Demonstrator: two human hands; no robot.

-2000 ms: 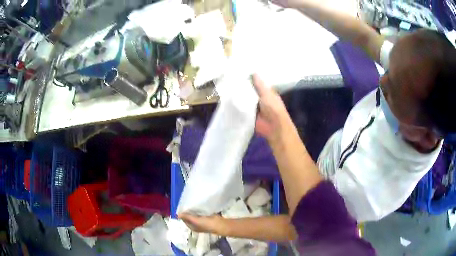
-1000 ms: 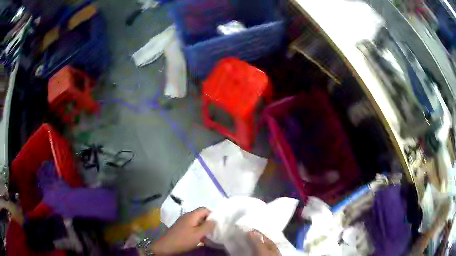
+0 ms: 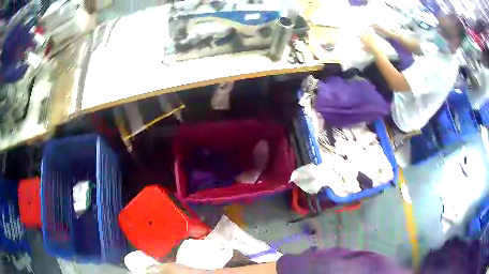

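White cloth (image 3: 205,252) lies bunched along the bottom edge, beside my left forearm, with another white bit (image 3: 140,261) further left. My left hand (image 3: 165,268) is at the bottom edge beside this cloth, blurred and mostly cut off; its grip cannot be made out. A purple sleeve covers that arm. My right hand is out of view; another purple sleeve shows at the bottom right. A flat white piece (image 3: 241,239) with a purple line across it lies on the floor just beyond the cloth.
A red stool (image 3: 153,220) stands near my left hand, with a blue crate (image 3: 101,187) left of it. A dark red crate (image 3: 236,195) and a blue crate (image 3: 390,184) of white pieces stand beyond. A person (image 3: 429,88) works at the bench (image 3: 123,69).
The view has swung from the floor area back toward the bench and crates. Both hands showed on the white cloth before; now only my left hand and forearm show, low at the edge.
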